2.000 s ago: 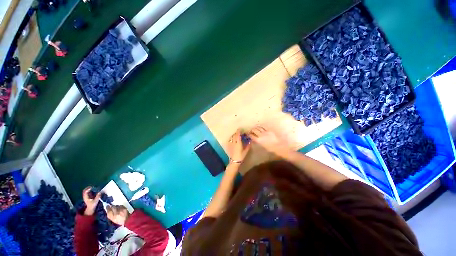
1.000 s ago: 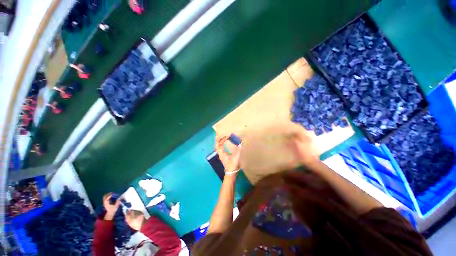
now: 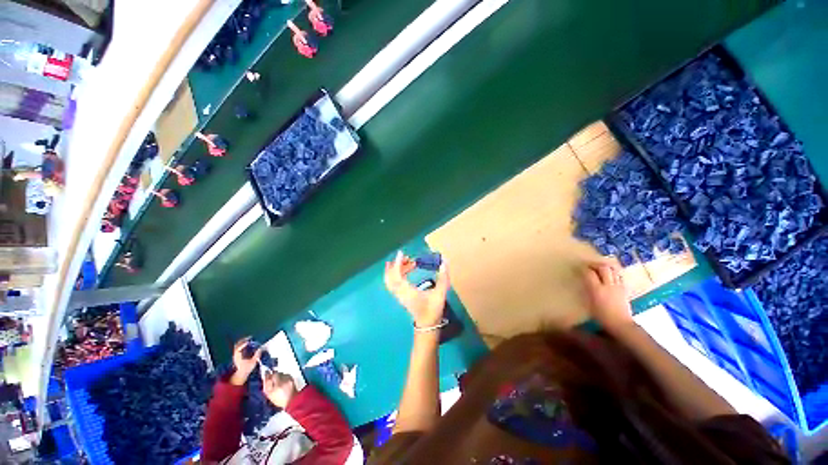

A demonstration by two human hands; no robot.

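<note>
My left hand (image 3: 419,289) holds a small dark blue plastic part (image 3: 428,262) between thumb and fingers, above the teal bench at the left edge of the work board. My right hand (image 3: 608,289) rests at the right part of the tan work board (image 3: 508,245), just below the heap of blue parts (image 3: 626,213). Its fingertips are bent towards the board, and I cannot tell if they hold anything. The smartphone (image 3: 449,324) lies partly hidden behind my left wrist.
A black parts tray (image 3: 726,163) full of blue parts and a blue crate (image 3: 726,341) are at the right. A second tray (image 3: 304,156) sits across the green belt (image 3: 436,136). White scraps (image 3: 313,333) and a person in red sleeves (image 3: 318,413) are at the left.
My left hand has risen from the board with the part and moved out over its left edge. My right hand has moved right, towards the heap. The view has shifted left.
</note>
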